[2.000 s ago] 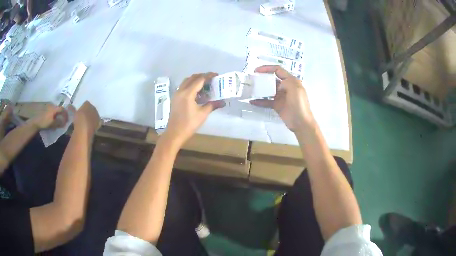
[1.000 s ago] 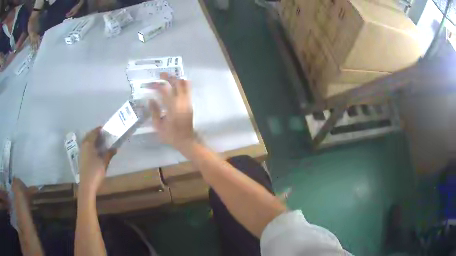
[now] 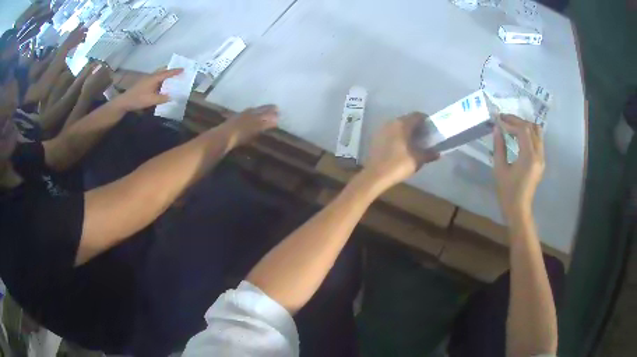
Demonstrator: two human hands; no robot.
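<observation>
My left hand (image 3: pixel 404 148) is closed around one end of a white retail carton (image 3: pixel 459 122) with blue print, held tilted above the table. My right hand (image 3: pixel 519 150) is at the carton's other end, fingers and thumb apart near its edge; whether it grips the carton is unclear. Another carton (image 3: pixel 352 124) lies on the table left of my left hand, near the front edge. More cartons (image 3: pixel 518 87) lie in an overlapping row behind my right hand, partly hidden by it.
A person beside me on the left holds a white sheet or pouch (image 3: pixel 177 87); their other hand (image 3: pixel 253 122) is at the table edge. A carton (image 3: pixel 520 35) lies at the far right, and many lie far left. Brown boxes (image 3: pixel 417 209) support the white-covered table (image 3: pixel 412 49).
The view has swung left. My left hand still holds the carton. My right hand, earlier blurred over the carton row, is now at the held carton's far end.
</observation>
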